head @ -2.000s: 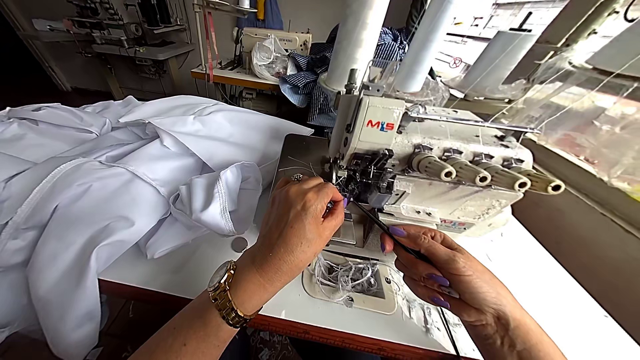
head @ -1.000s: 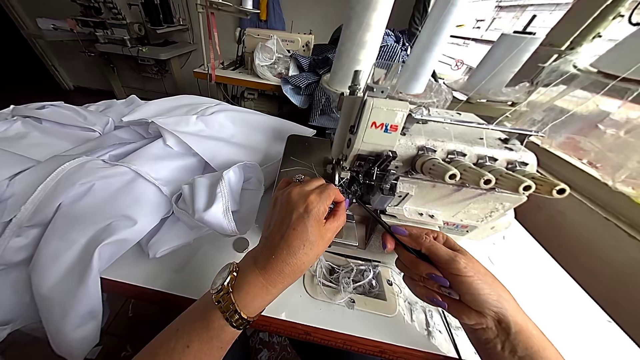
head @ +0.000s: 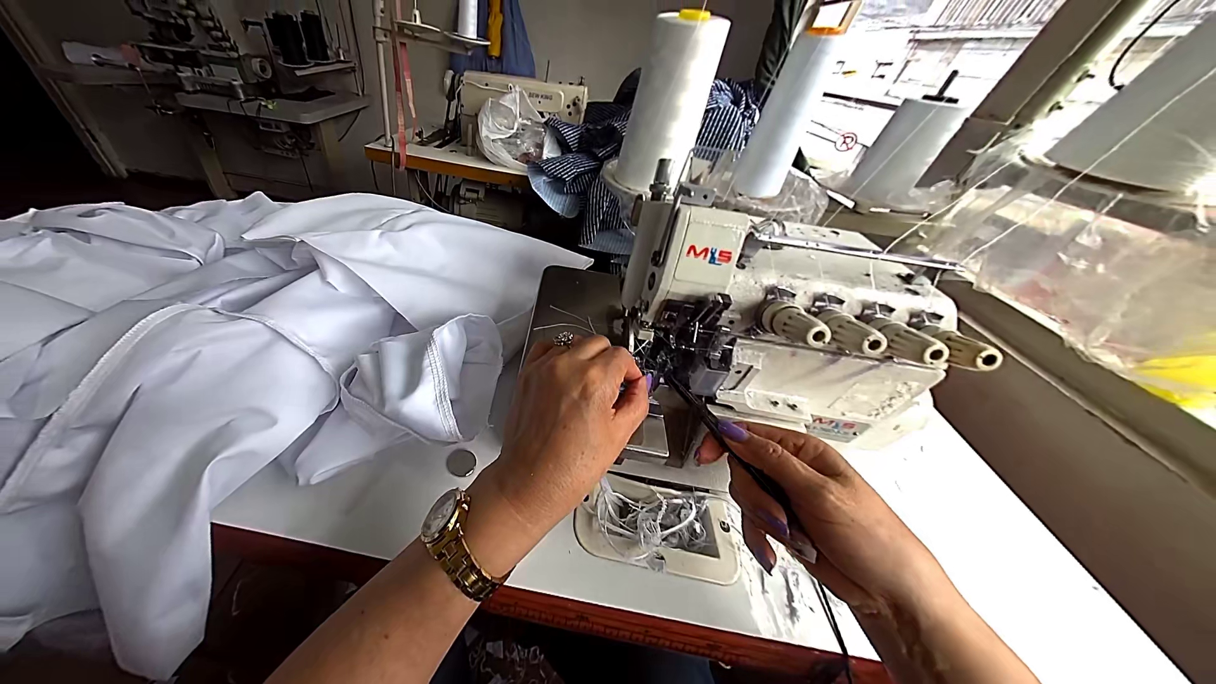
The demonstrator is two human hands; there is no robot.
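Observation:
An overlock sewing machine [head: 798,313] stands on a white table, with its looper and needle area exposed. My left hand [head: 575,423] is at the needle area, thumb and fingertips pinched together; whether a thread is between them cannot be seen. My right hand [head: 807,494] grips dark tweezers [head: 712,423], whose tips reach into the machine's mechanism close to my left fingertips. White thread scraps [head: 655,521] fill an opening in the table below both hands. White fabric [head: 285,332] with serged seams lies to the left of the machine.
White thread cones [head: 673,95] rise behind the machine. Four-plus tension knobs aside, several dials [head: 793,321] line its front. A small round disc [head: 461,463] lies beside the fabric. Another sewing machine [head: 532,95] and striped cloth [head: 603,142] are behind; a plastic-covered cone [head: 1140,114] hangs over the right side.

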